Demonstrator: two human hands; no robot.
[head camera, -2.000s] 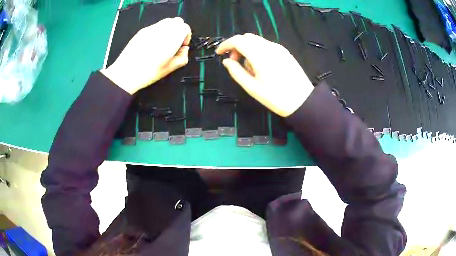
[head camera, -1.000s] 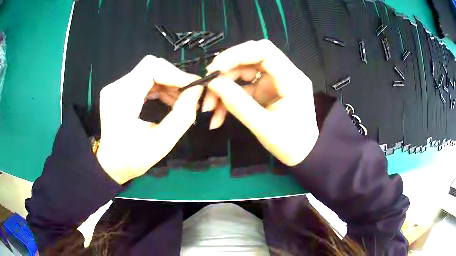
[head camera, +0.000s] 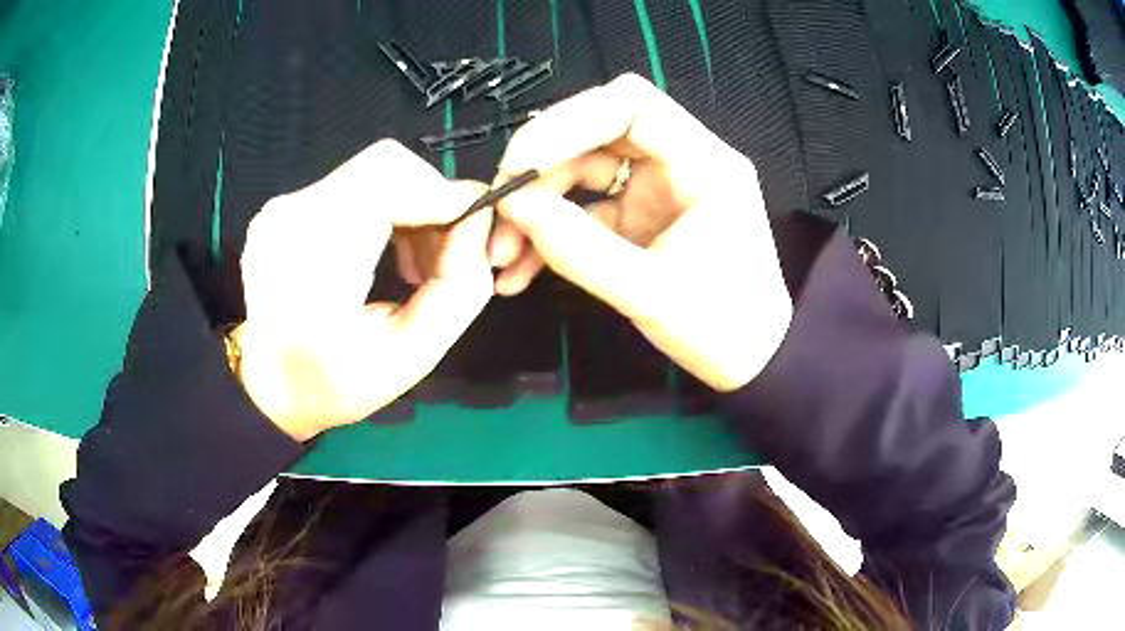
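Note:
My left hand (head camera: 358, 290) and my right hand (head camera: 660, 228) meet over the black flat ribbon cables (head camera: 296, 86). Between their fingertips they hold a slim black connector clip (head camera: 503, 191), tilted up to the right. Whether a cable end is also between the fingers cannot be told. A small pile of loose clips (head camera: 463, 77) lies on the cables just beyond my hands. A single clip (head camera: 457, 139) lies nearer my left fingers. Dark cable-end connectors (head camera: 605, 407) show along the near edge.
The green bench mat (head camera: 74, 271) shows at left and along the near edge. More loose clips (head camera: 901, 111) lie scattered on the cables at right. Round rings (head camera: 891, 284) lie by my right sleeve. A blue bin (head camera: 49, 567) is on the floor at lower left.
From two seconds ago, both hands have come from the clip pile toward me and together, with a clip between them. Over the last second they have barely moved.

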